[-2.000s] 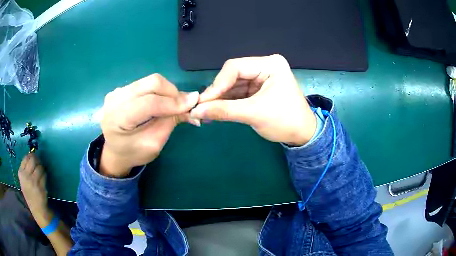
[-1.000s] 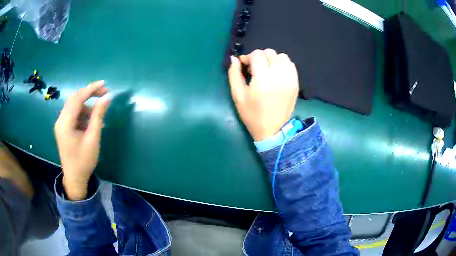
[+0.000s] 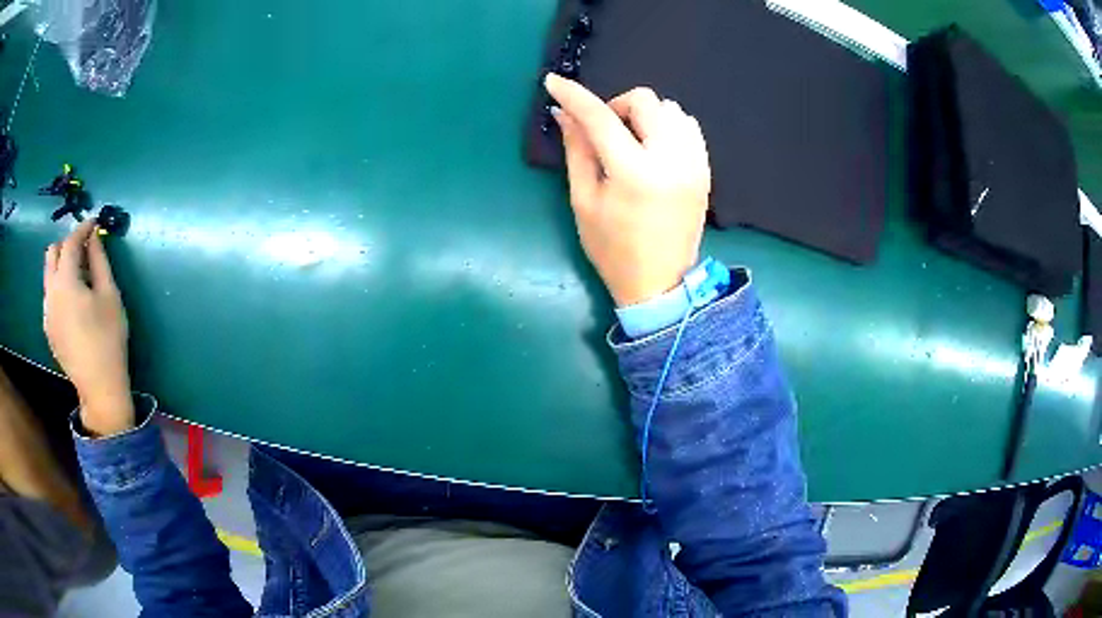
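A black foam sheet [image 3: 792,145] lies on the green mat. Small glossy black parts [image 3: 573,48] stand in a row along its left edge. My right hand [image 3: 643,181] is over that edge, with thumb and index tips a little apart beside the row; whether they grip a part is unclear. My left hand [image 3: 87,316] is at the far left, its fingertips against a small black part with a yellow spot [image 3: 114,220]. Whether it is pinched cannot be told. More black parts with yellow spots [image 3: 68,193] lie just beyond it.
A clear plastic bag [image 3: 103,42] lies at upper left. A stack of black foam [image 3: 1003,157] is at right, with a black rod with a white end [image 3: 1022,410] below it. Another person's arm [image 3: 30,447] is at lower left. A light blue strap and cord are on my right wrist.
My hands, together around a small part two seconds ago, are now apart. In the last second my left hand moved left to the loose parts. My right hand moved slightly up along the sheet's edge.
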